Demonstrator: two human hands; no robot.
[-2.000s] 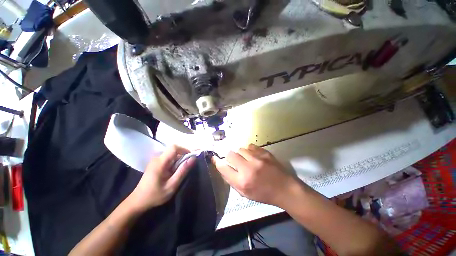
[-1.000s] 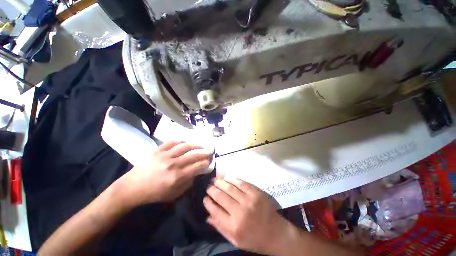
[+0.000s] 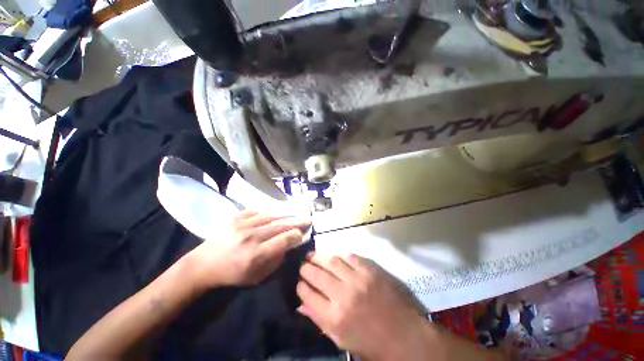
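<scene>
The black garment [image 3: 120, 176] is heaped left of the needle and runs under both hands. A white curved facing piece [image 3: 194, 208] lies on it, its left end curled up. My left hand [image 3: 258, 247] lies flat on the facing, fingertips at the seam edge just in front of the presser foot [image 3: 322, 204]. My right hand [image 3: 346, 296] is below and right of it, curled fingertips on the black cloth's right edge. The fabric directly under the fingers is hidden.
The off-white machine head [image 3: 367, 92] spans the top. The cream machine bed [image 3: 438, 180] and white table top [image 3: 466, 247] lie to the right. A red basket [image 3: 613, 303] of scraps is at lower right, a red object [image 3: 22, 248] at the left edge.
Since two seconds ago, my left hand has flattened over the facing, and my right hand has moved down from beside the foot to the cloth edge. The view has shifted slightly.
</scene>
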